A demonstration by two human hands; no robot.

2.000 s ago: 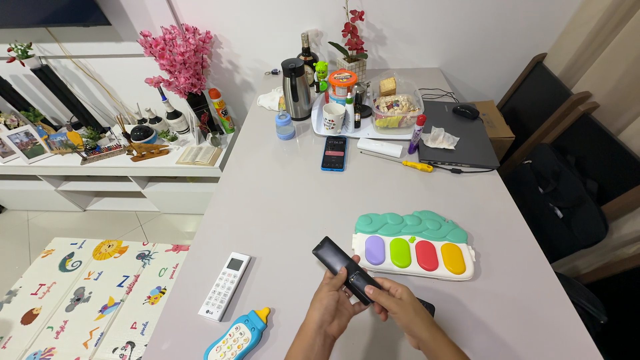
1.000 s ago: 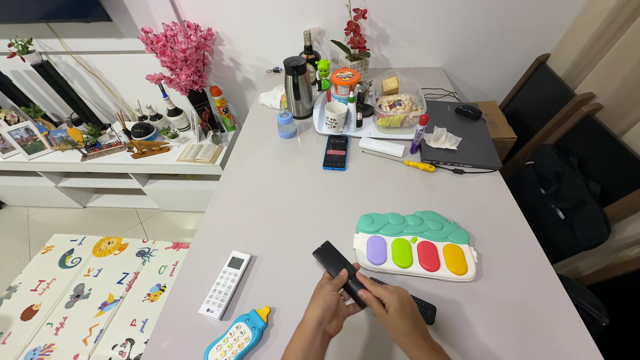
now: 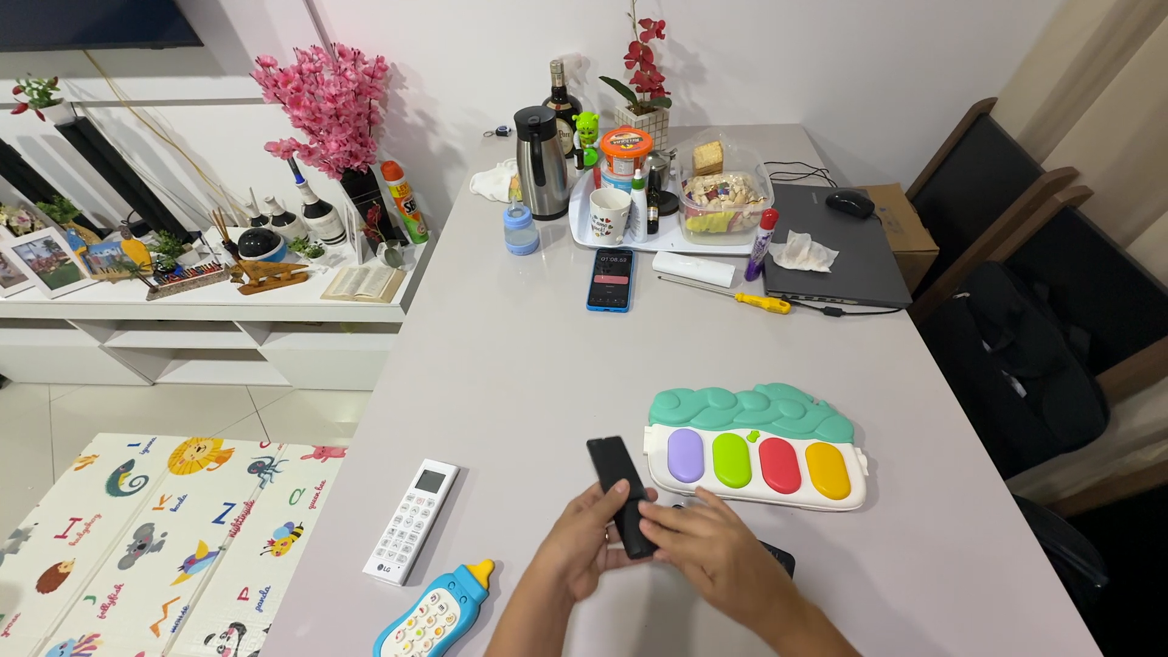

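Note:
A black remote control (image 3: 623,497), its plain side up, is held above the table. My left hand (image 3: 584,538) is closed around its left side, thumb on top. My right hand (image 3: 703,538) touches its right side with the fingertips. Another dark object (image 3: 777,555) lies partly hidden under my right hand. Just beyond my hands is a toy piano panel (image 3: 756,456) with four coloured keys and a green top. To the left lie a white LG remote control (image 3: 412,520) and a blue toy phone shaped like a baby bottle (image 3: 438,613).
At the table's far end are a steel thermos (image 3: 541,164), a baby bottle (image 3: 520,230), a white tray (image 3: 584,205) with a mug (image 3: 609,216), a food container (image 3: 725,196), a smartphone (image 3: 610,280), a yellow-handled screwdriver (image 3: 762,303) and a closed laptop (image 3: 835,265). Chairs (image 3: 1013,365) stand at the right.
The held black remote has turned more upright in the view. My right hand's fingers have shifted along its side.

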